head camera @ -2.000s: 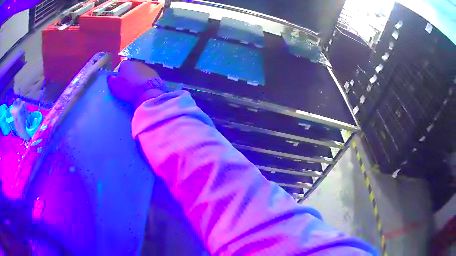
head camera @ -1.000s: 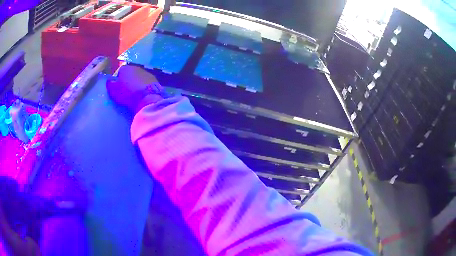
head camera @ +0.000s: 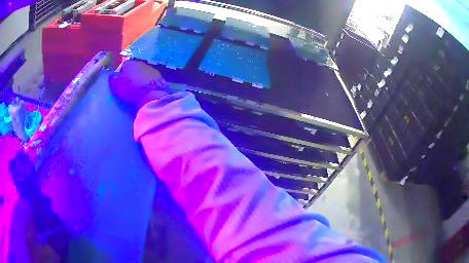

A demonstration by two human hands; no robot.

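Note:
The large smooth blue sheet, the booth hood [head camera: 110, 149], fills the lower left of the head view, with a worn, speckled edge. My right hand [head camera: 136, 79] holds its upper corner, fingers folded over the edge; the fingertips are hidden. My pink-lit sleeve runs from there to the bottom right. A dark, blurred shape lies over the hood's lower left; it may be my left hand, but its fingers and any held thing cannot be made out.
Beyond my right hand, a rack [head camera: 308, 97] carries several blue-green boards [head camera: 234, 61] on its black top, with stacked shelves below. Red bins [head camera: 82, 51] stand behind left, dark label-dotted stacks [head camera: 411, 102] right. Cyan-glowing cups [head camera: 32, 122] are at the left edge. Yellow-black tape marks the floor.
The dark shape at the lower left came in over the hood and has shifted and changed outline. My right hand stays at the hood's corner.

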